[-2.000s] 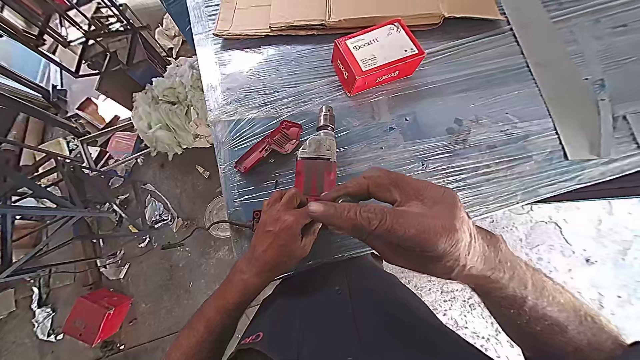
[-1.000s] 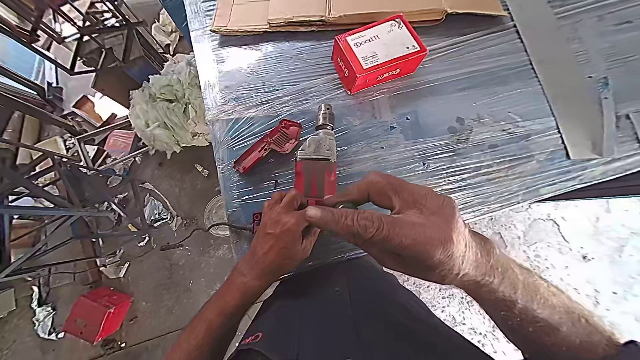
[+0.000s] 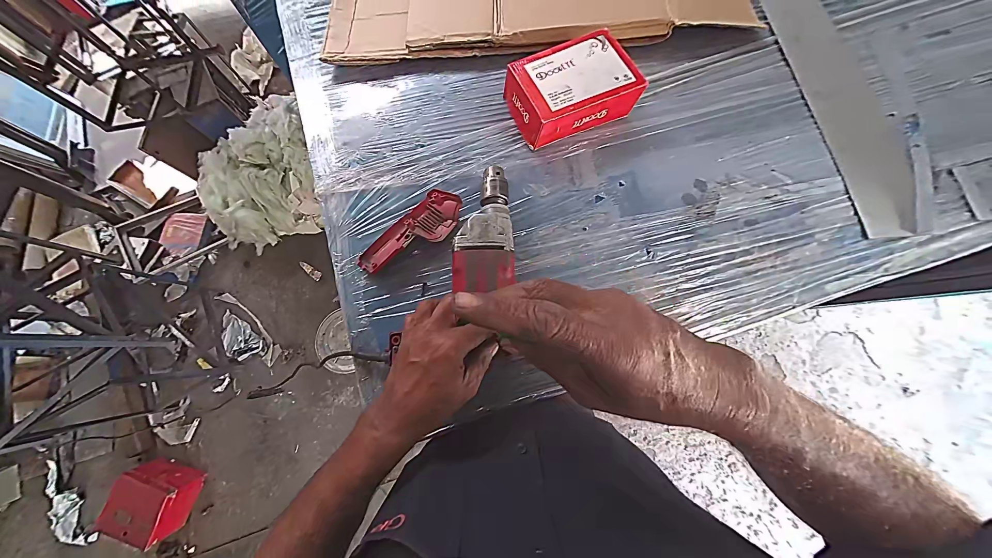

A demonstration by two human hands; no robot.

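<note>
A red and grey electric drill [image 3: 483, 260] lies on the plastic-wrapped table, its metal chuck pointing away from me. My left hand [image 3: 438, 353] is closed around the drill's rear end. Over that same end reaches my right hand [image 3: 573, 337], thumb and fingertips meeting there; whether it pinches a small part cannot be made out. Both hands hide the back of the drill. Left of the chuck lies a loose red plastic handle cover [image 3: 412, 230], ribbed inside. A black power cord [image 3: 310, 364] runs off from beside my left hand.
A red and white cardboard box [image 3: 575, 87] and flattened cardboard [image 3: 496, 27] lie toward the table's far side. At the right is a long grey metal strip [image 3: 849, 116]. Left of the table are metal frames, whitish fluffy material [image 3: 260, 178] and a red box [image 3: 151, 502] on the floor.
</note>
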